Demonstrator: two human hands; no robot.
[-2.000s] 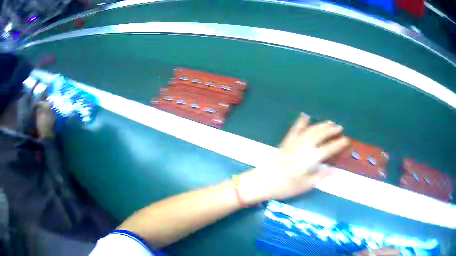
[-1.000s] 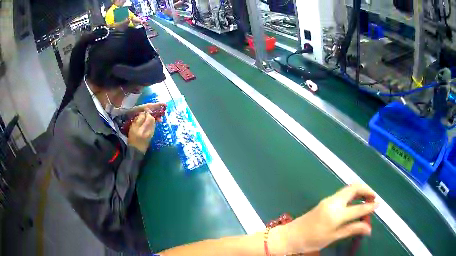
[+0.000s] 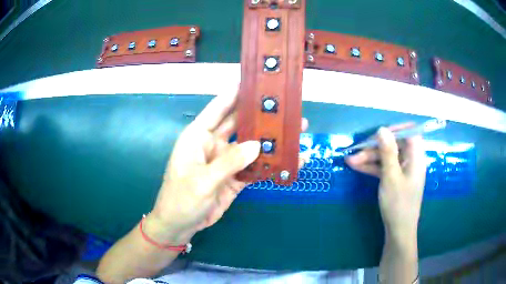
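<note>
My left hand point(image 3: 202, 169) grips a reddish-brown assembly fixture point(image 3: 286, 100) by its lower end and holds it upright, thumb beside the lowest part. Four small round silver components point(image 3: 269, 104) sit in dark square seats in a row along it. My right hand point(image 3: 396, 166) holds slim silver tweezers point(image 3: 394, 136) like a pen, tip pointing left over the blue sheet of adhesive rings point(image 3: 313, 180). The sheet lies on the green bench, partly hidden behind the fixture and my hands. I cannot tell whether a ring is at the tip.
Three more fixtures lie along the near side of the green belt point(image 3: 222, 36): one at left point(image 3: 141, 54), one right of centre point(image 3: 366, 62), one at far right point(image 3: 463, 83). A white strip point(image 3: 150, 81) separates belt and bench point(image 3: 111, 150). Blue sheeting point(image 3: 8, 111) shows at the left edge.
The view has turned from the neighbouring worker down to my own bench. My left hand has come back from over the belt and now holds a fixture upright. My right hand with tweezers has come into view.
</note>
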